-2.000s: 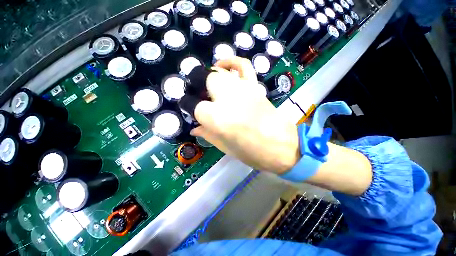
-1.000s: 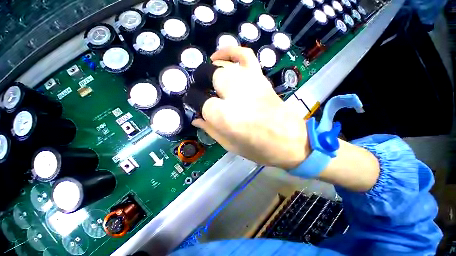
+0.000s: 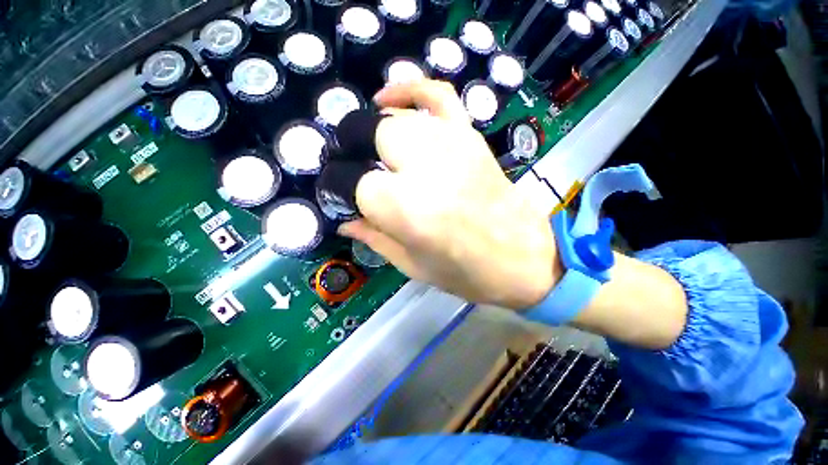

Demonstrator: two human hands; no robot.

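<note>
A long green circuit board (image 3: 186,204) runs diagonally and bears several black capacitors with round white tops, such as this capacitor (image 3: 292,227). My right hand (image 3: 427,195) reaches in from the right, palm down, over the capacitor group at the middle. Black covers are on two of its fingers. Its fingers and thumb are closed around a capacitor (image 3: 337,203), whose top shows only in part. Its lower end and a footprint beside the thumb are mostly hidden. My left hand is not in view.
Orange-copper inductors (image 3: 337,281) sit near the board's front edge. The silver-white rail (image 3: 381,338) runs along it, with a blue coiled cord (image 3: 349,436) beside it. A carton of black cans (image 3: 554,395) is below. Empty footprints show lower left. A clear tray (image 3: 54,54) lies behind.
The board and its capacitors have shifted slightly left in the picture. My right hand stays closed at the same place in the capacitor group, with little visible motion.
</note>
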